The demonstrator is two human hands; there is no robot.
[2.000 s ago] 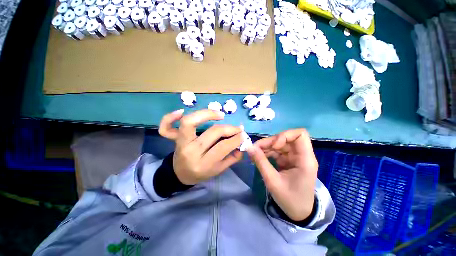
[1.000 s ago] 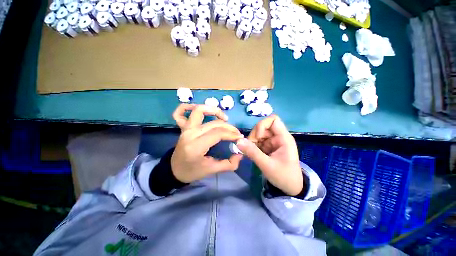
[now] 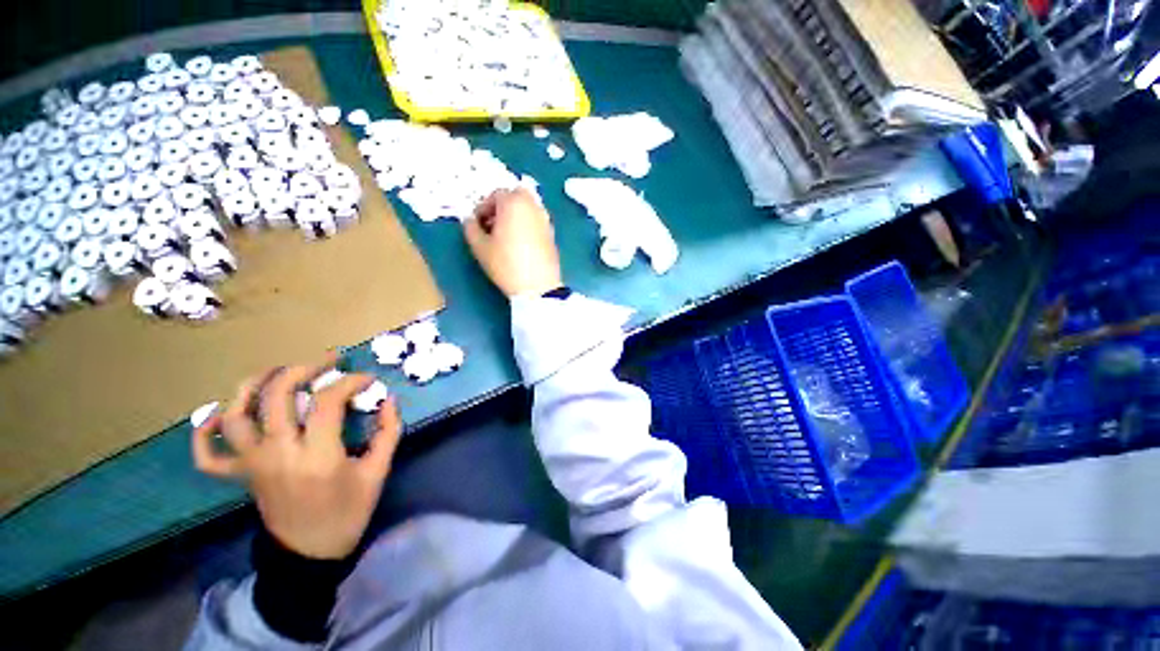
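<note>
Small white housings with dark marks stand in close rows (image 3: 153,146) on the brown cardboard sheet (image 3: 318,293). Several more lie on the green bench strip in front of it, with a small cluster (image 3: 420,352) at the right. My left hand (image 3: 305,464) is over the bench's front edge, fingers spread and curved, with nothing seen held; it partly hides the loose housings there. My right hand (image 3: 515,244) reaches to the heap of flat white pieces (image 3: 439,172), fingertips bent at its near right side. Whether they grip a piece is hidden.
A yellow tray (image 3: 579,102) of white pieces stands behind the heap. Crumpled white tissues (image 3: 623,223) lie right of my right hand. Stacked grey-brown boards (image 3: 801,95) are at the bench's right. Blue slatted baskets (image 3: 776,407) stand below the front edge.
The view has swung right. My hands, earlier together at a small white part, are now apart: the right has gone out to the heap, the left has opened near the loose housings.
</note>
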